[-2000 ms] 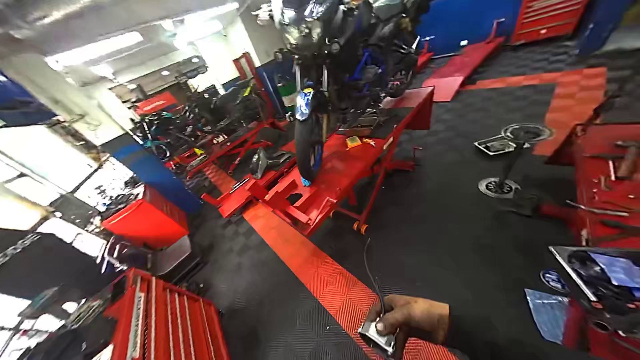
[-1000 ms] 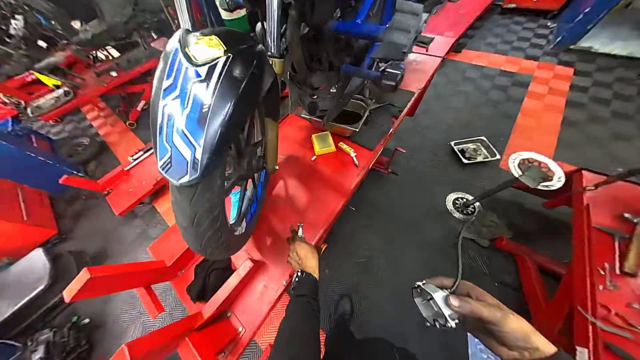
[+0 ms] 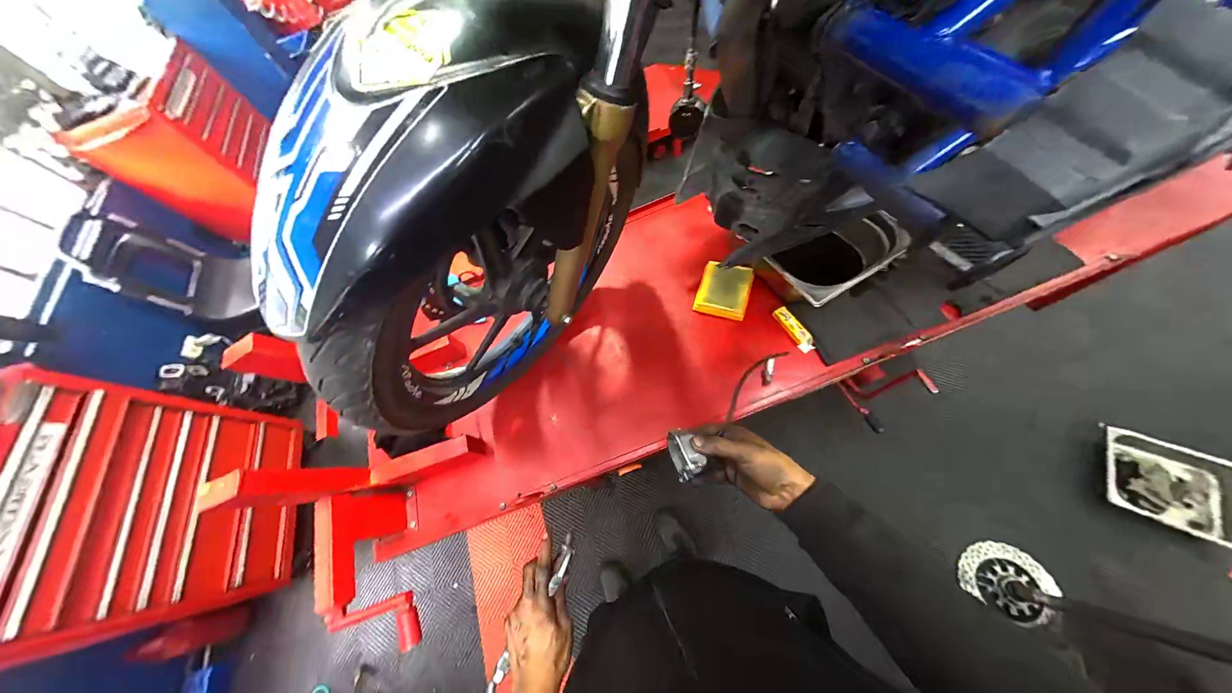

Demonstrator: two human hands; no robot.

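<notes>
My right hand (image 3: 756,467) is shut on a metal brake caliper (image 3: 687,456) with a dark hose rising from it, by the edge of the red motorcycle lift (image 3: 616,385). Low in the view, my left hand (image 3: 539,626) grips a metal hand tool (image 3: 560,563); its shiny shaft shows on both sides of the fingers, and its exact kind is unclear. Ahead on the lift stands a motorcycle's front tyre (image 3: 351,380) under a black, white and blue fender (image 3: 414,164). A yellow box (image 3: 723,291) and a small yellow packet (image 3: 793,328) lie on the lift's platform.
Beyond the boxes sits a metal drain pan (image 3: 847,260). Red lift arms (image 3: 289,486) jut out at left, beside a red tool chest (image 3: 135,510). On the floor at right are a metal tray (image 3: 1167,486) and a wheel hub with a brake disc (image 3: 1009,582).
The view has come close to the motorcycle's front wheel. My left hand, out of view two seconds ago, was over the lift one second ago and is now low beside its edge. The caliper stays in my right hand.
</notes>
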